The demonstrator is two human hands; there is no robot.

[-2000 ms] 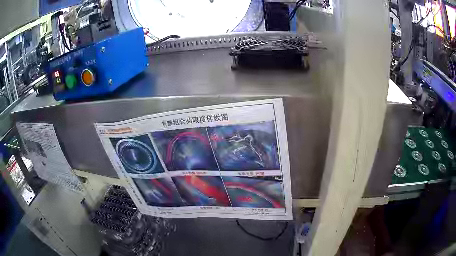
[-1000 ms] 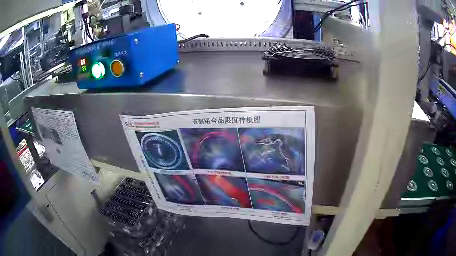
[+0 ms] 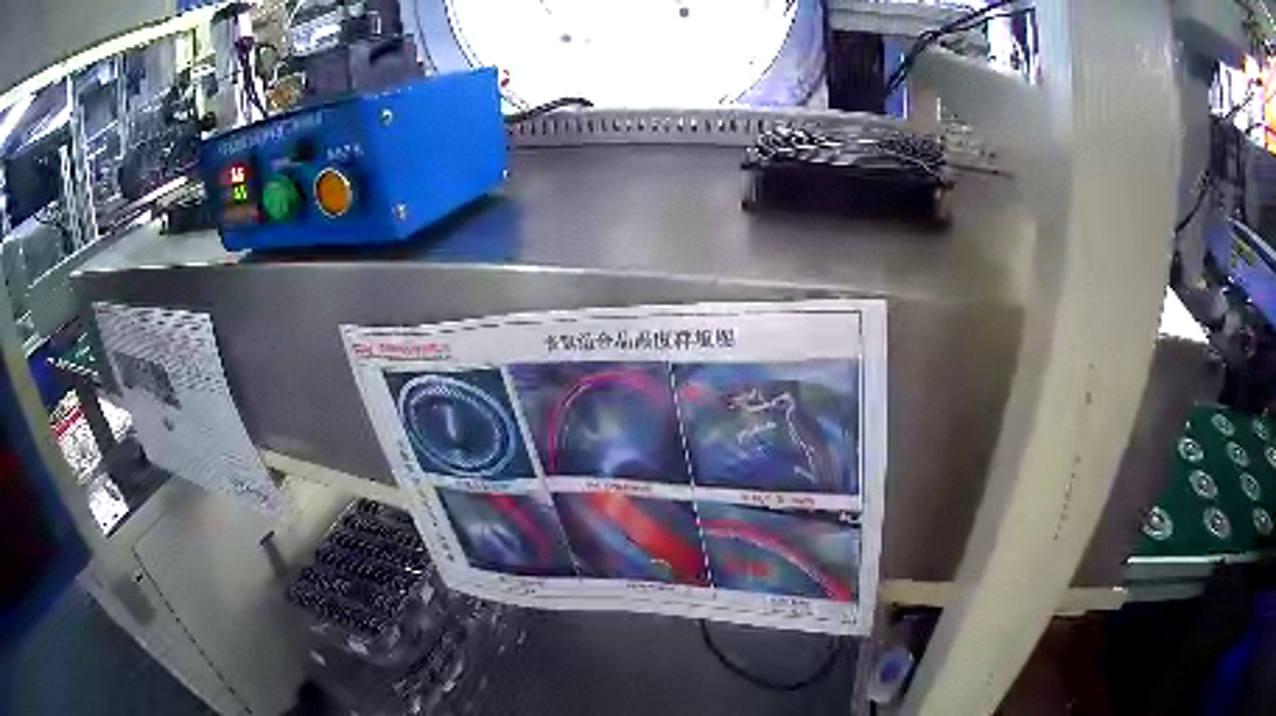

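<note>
Neither of my hands is in the picture. Nearest in front of me, the limit sample chart (image 3: 630,469) is fixed to the steel front, a white sheet with six blue and red close-up photos. A smaller printed sheet (image 3: 175,399) is to its left. The bright blue controller box (image 3: 420,161) stands on the left of the steel bench top, with lit digits, a green button and an orange button. A flat black tray (image 3: 847,175) lies on the bench top at right, with a tangled, ridged-looking surface.
A cream post (image 3: 1071,364) rises at right. Beyond it is a green surface (image 3: 1210,490) with rows of pale rings. Stacked clear trays (image 3: 371,574) with dark parts stand low at left. A black cable (image 3: 770,683) hangs below the chart. A bright round disc (image 3: 630,49) is behind the bench.
The view has shifted, so the bench, box and chart lie farther right than two seconds ago. The green button glowed brightly one second ago and is dimmer now.
</note>
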